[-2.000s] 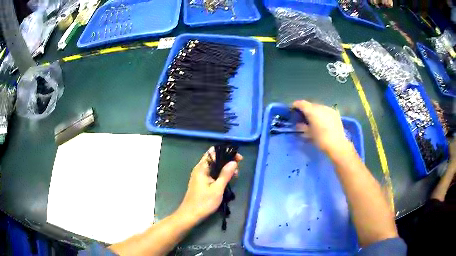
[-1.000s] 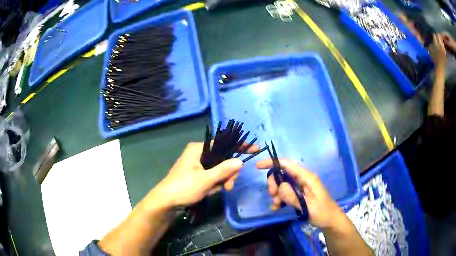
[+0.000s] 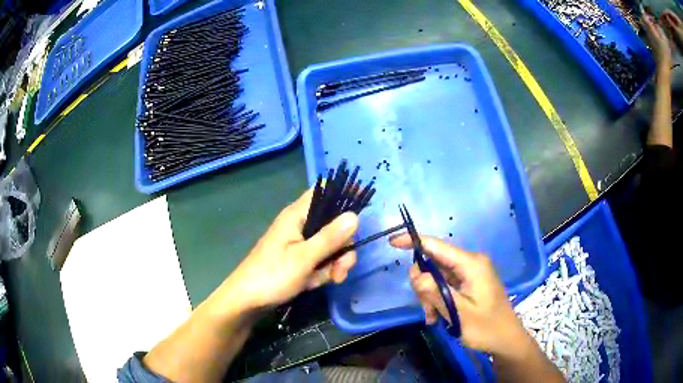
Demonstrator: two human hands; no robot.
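My left hand (image 3: 299, 250) is closed around a bunch of black sleeved cables (image 3: 341, 196), their ends fanned upward. One cable sticks out to the right from its fingers. My right hand (image 3: 460, 292) holds small dark scissors (image 3: 425, 262), the slim blades slightly apart at that cable's tip. Both hands are over the near part of the blue work tray (image 3: 419, 58). A few black cables (image 3: 371, 86) lie at the tray's far left, and tiny black offcuts (image 3: 384, 164) are scattered on its floor.
A blue supply tray (image 3: 289, 112) full of black cables stands at the upper left. A white sheet (image 3: 123, 288) and a small grey-brown block (image 3: 64, 233) lie left. A bin of white parts (image 3: 573, 322) is lower right. Another person's arm (image 3: 662, 97) shows at the right edge.
Two seconds ago my right hand was at the work tray's far end; it then came to the bunch with the scissors. Since one second ago both hands stay close together, while the view has shifted slightly.
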